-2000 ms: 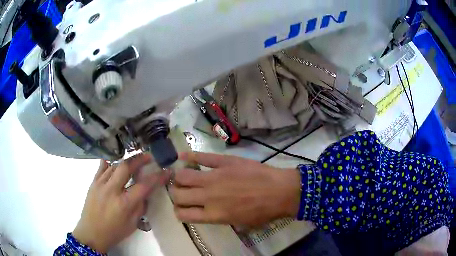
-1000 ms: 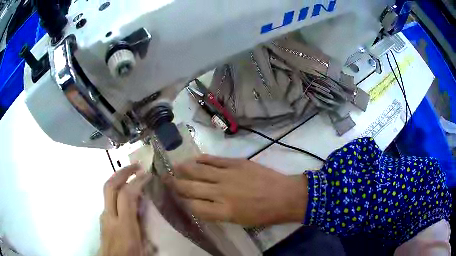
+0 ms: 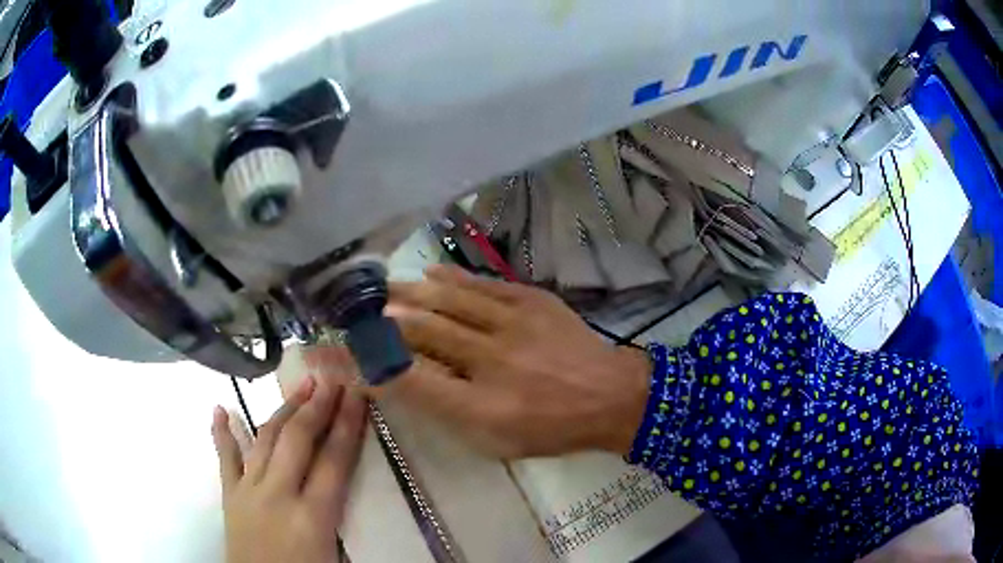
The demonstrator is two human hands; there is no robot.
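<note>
A grey-beige strip (image 3: pixel 368 508) lies flat under both hands, running from the presser foot area toward the table's front edge. A zipper (image 3: pixel 398 467) with shiny metal teeth lies along it. My left hand (image 3: pixel 291 467) rests on the strip's left part, fingers spread, just in front of the needle area. My right hand (image 3: pixel 511 363) lies flat on the right part, fingertips beside the dark block (image 3: pixel 379 350). Neither hand visibly grips anything. The needle and presser foot are mostly hidden behind the machine head and the block.
The white sewing machine (image 3: pixel 495 88) spans the top. Finished zipper pieces (image 3: pixel 599 236) lie heaped under its arm. Red-handled snips (image 3: pixel 487 249) are partly hidden by my right hand. A black cord (image 3: pixel 676 313) crosses the table. A printed ruler (image 3: pixel 599 511) and blue crate (image 3: pixel 948 319) are at right.
The folded, raised material now lies flat with the teeth in a straight line. My right hand has moved up beside the block and covers part of the snips. My left hand has spread onto the strip.
</note>
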